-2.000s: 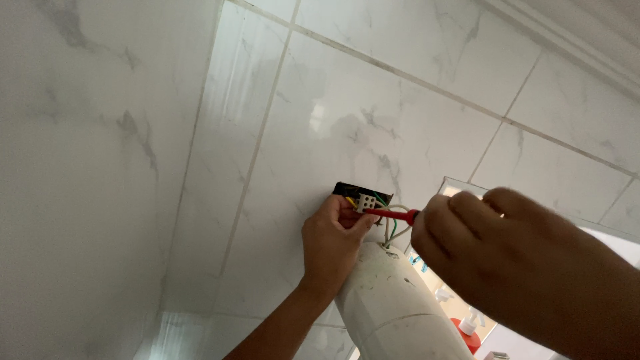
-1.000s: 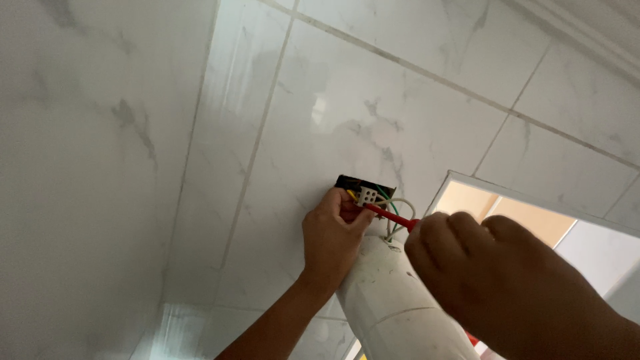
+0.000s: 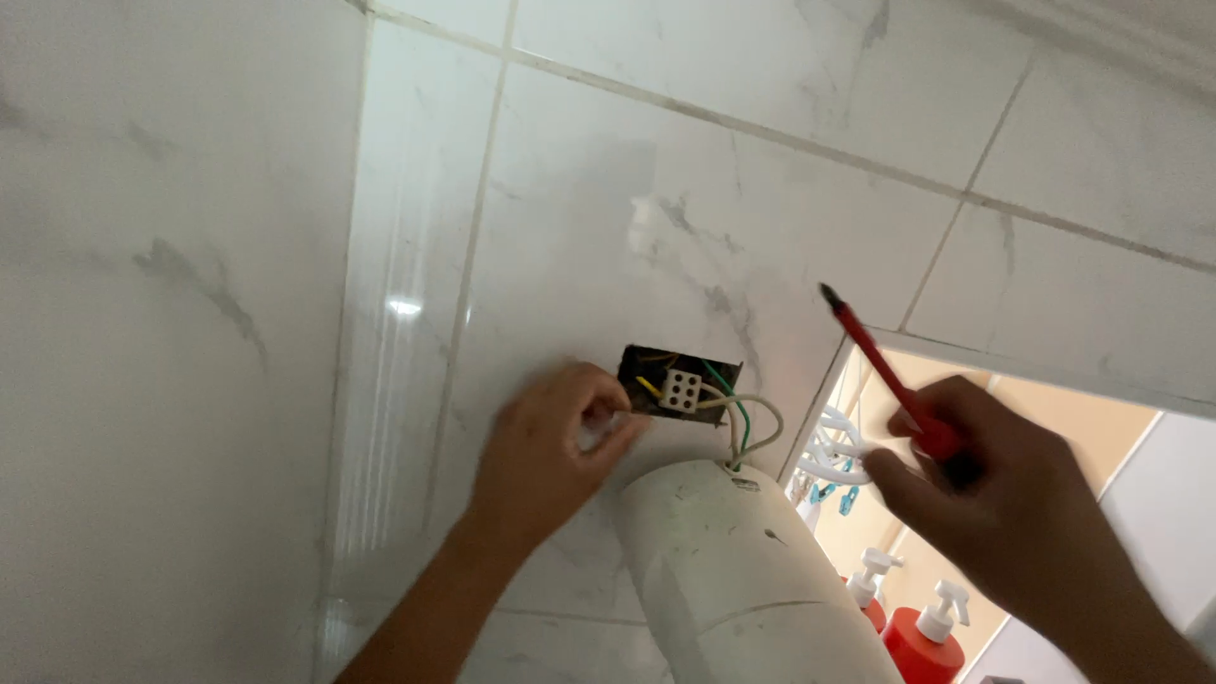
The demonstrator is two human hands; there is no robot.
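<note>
A white terminal block (image 3: 681,390) with several round holes sits at the opening of a dark rectangular wall box (image 3: 635,369). A yellow wire enters its left side; pale wires (image 3: 768,407) leave its right side and loop down, beside a green wire (image 3: 746,418), into the end of a white cylindrical housing (image 3: 741,560). My left hand (image 3: 560,437) is at the box's lower left corner, thumb and fingers curled, with nothing plainly held. On the right, my right hand (image 3: 978,475) holds a red insulated screwdriver (image 3: 883,366), its dark tip pointing up and left, away from the block.
Marbled wall tiles (image 3: 589,237) surround the box. At lower right, a mirror or opening with a pale frame (image 3: 1045,366) shows hangers (image 3: 836,446), blue clips (image 3: 848,500) and red pump bottles (image 3: 921,646).
My right hand has drawn the screwdriver back from the terminal block to the right and turned its tip upward. My left hand has let go of the block and moved left.
</note>
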